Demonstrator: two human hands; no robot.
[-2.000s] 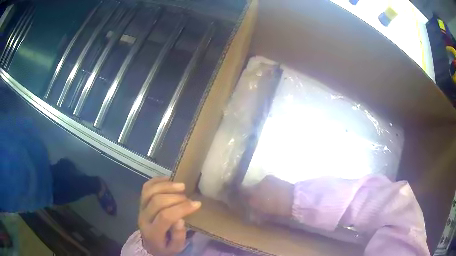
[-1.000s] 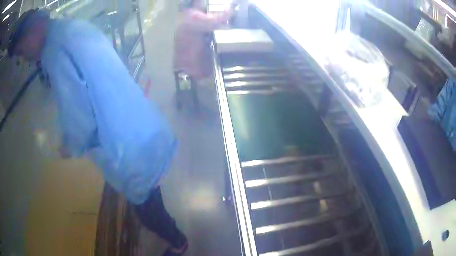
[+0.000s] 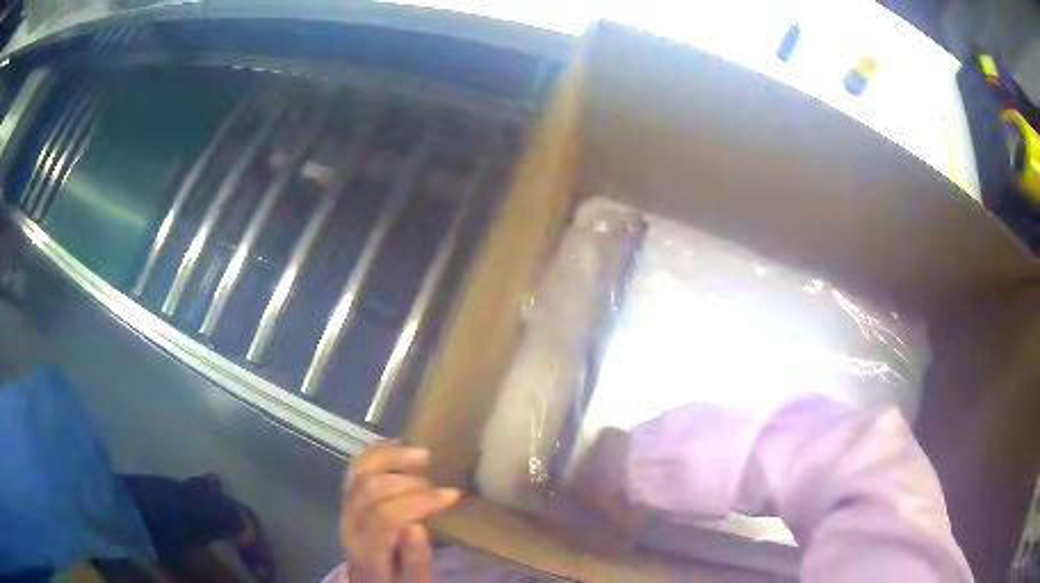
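A cardboard carton (image 3: 730, 137) stands open on the rollers. Inside lies a flat, shiny wrapped panel unit (image 3: 707, 330) under wrinkled clear film, with a dark strip and a whitish film-covered band (image 3: 547, 342) along its left side. My left hand (image 3: 393, 512) is at the carton's near left corner, its fingers curled on the edge. My right hand (image 3: 599, 484) is down inside the carton at the panel's near left corner. It is dark and blurred, and its fingers cannot be made out. My pink right sleeve crosses the near part of the panel.
The roller conveyor (image 3: 274, 273) runs left, with a green plate (image 3: 126, 171) between rollers and a metal side rail (image 3: 171, 353). A white bench (image 3: 912, 103) behind holds small dark and yellow pieces and a black bin (image 3: 986, 148). A person in blue (image 3: 68, 478) is at lower left.
The view has swung from along the conveyor, where no hand showed, back down to the carton. Compared with the oldest frame, both hands are in nearly the same places and the carton sits slightly lower in view.
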